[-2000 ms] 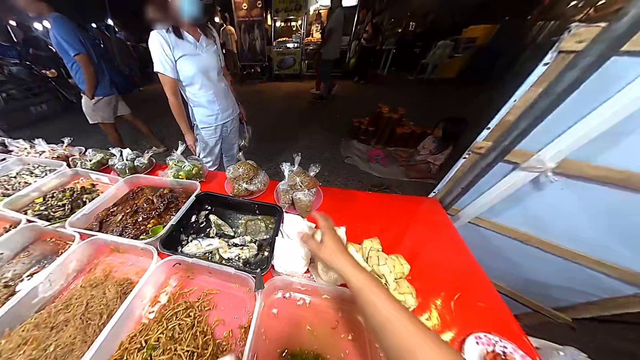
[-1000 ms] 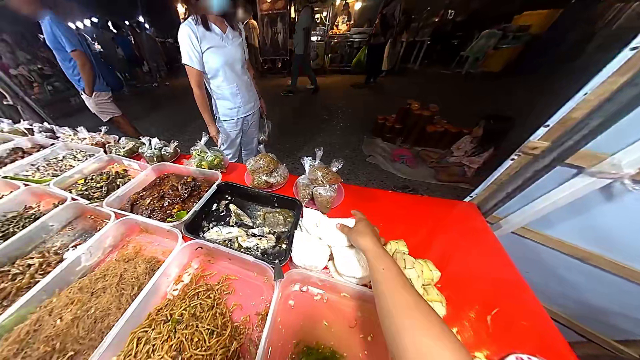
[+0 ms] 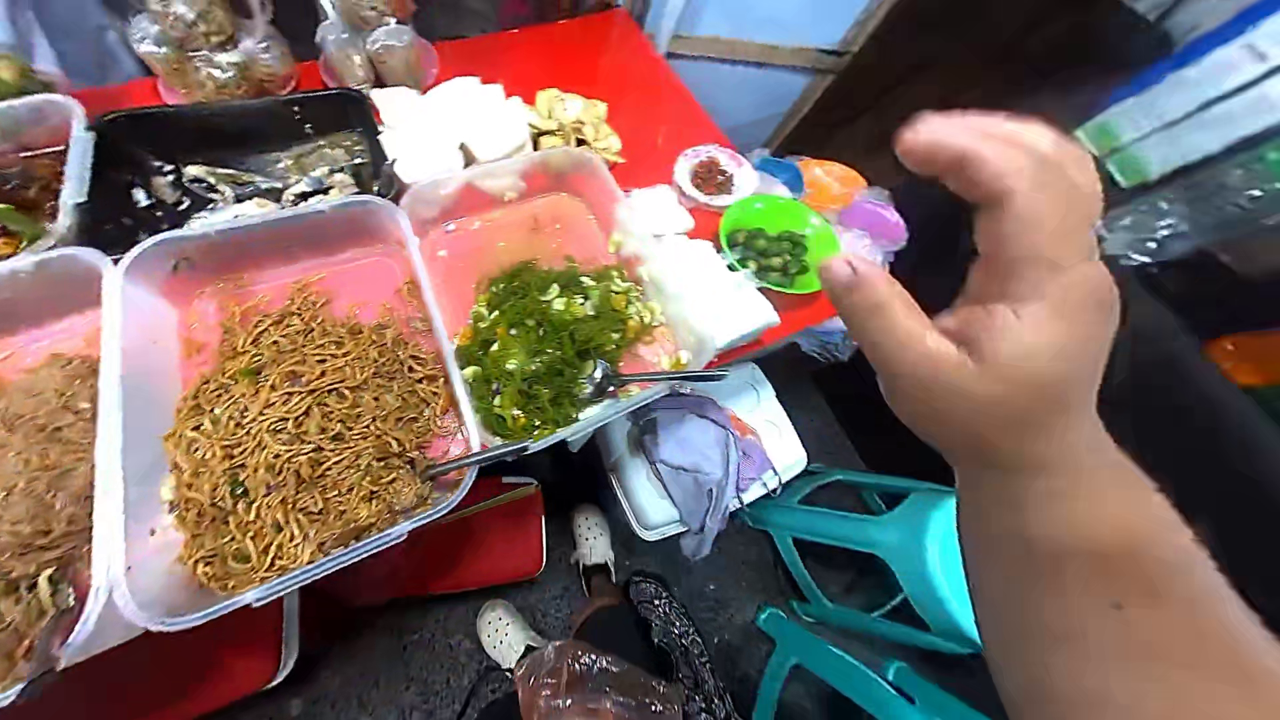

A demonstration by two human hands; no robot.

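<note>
My right hand [image 3: 985,290] is raised at the right, thumb and fingers apart, with nothing between them. Beyond its thumb, a green bowl [image 3: 822,238] of small green fruits rests on the red table. Left of that bowl lie white packs [image 3: 700,285] beside a clear tub [image 3: 520,185] of green noodle-like salad with a metal spoon. A larger tub [image 3: 270,240] of brown noodles, also with a utensil, stands further left. My left hand is out of view; a clear plastic bag [image 3: 595,680] shows at the bottom edge.
Teal plastic stools [image 3: 890,550] and a white lidded box [image 3: 785,425] with a grey cloth [image 3: 690,465] stand below the table. Behind the tubs are a black tray [image 3: 240,115], white bundles [image 3: 455,125], woven leaf packets [image 3: 575,120] and bagged food [image 3: 215,60]. A small dish [image 3: 745,178] holds reddish bits.
My right hand was at the white bundles beside the black tray; now it is raised away from them with nothing in it. The view has swung down and right.
</note>
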